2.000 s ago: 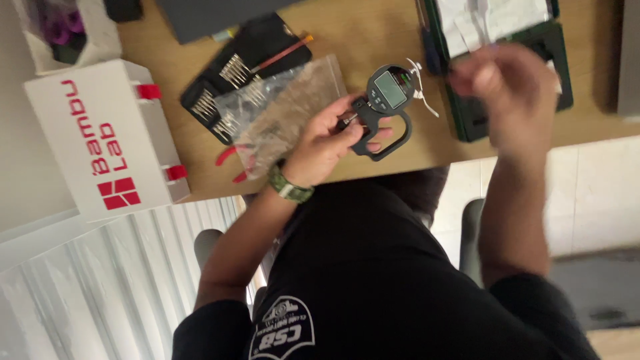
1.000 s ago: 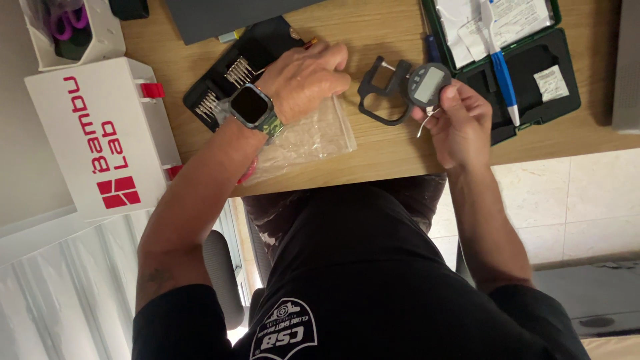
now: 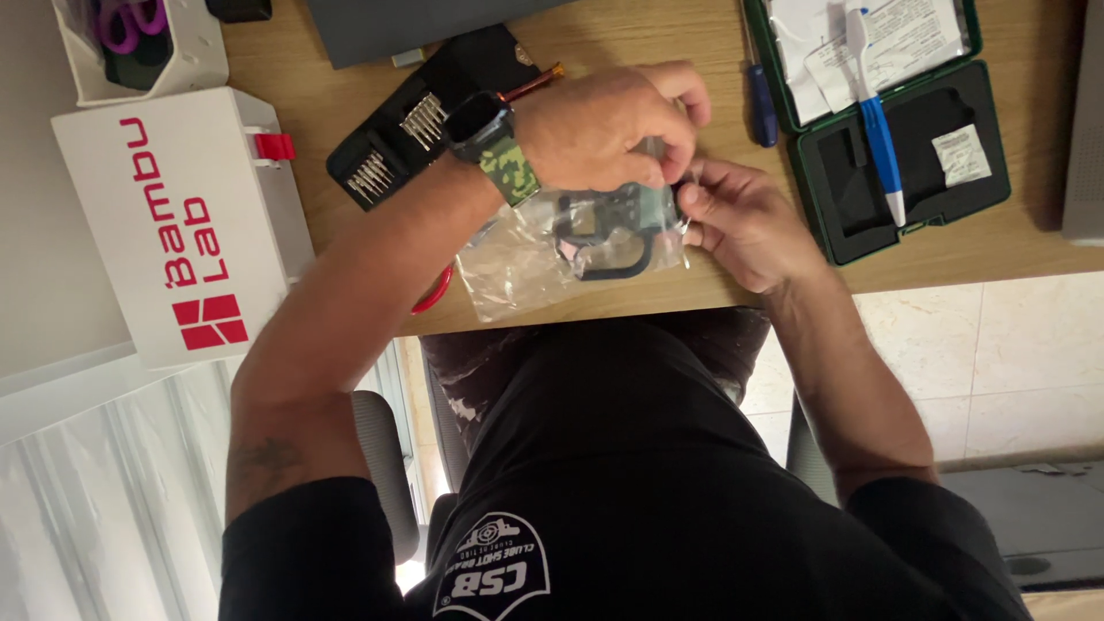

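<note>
A black digital thickness gauge [image 3: 608,233] lies inside a clear plastic zip bag [image 3: 509,276] near the table's front edge. My left hand [image 3: 604,129], with a watch on a camouflage strap [image 3: 509,168], reaches over the bag and pinches its upper right part. At the bag's right end, my right hand [image 3: 742,220] grips the plastic by its opening between thumb and fingers. The fingertips partly hide the gauge's display end.
A black case of small driver bits [image 3: 371,168] lies behind my left wrist. Red handles [image 3: 434,291] show beside the bag. At right are a blue-handled screwdriver [image 3: 761,108] and an open green case [image 3: 931,203] with a blue-and-white pen [image 3: 881,155]. A white box [image 3: 185,250] stands left.
The gauge, held outside the bag by my right hand a second ago, is now inside it. My left hand has moved right, from over the bit case to the bag's opening.
</note>
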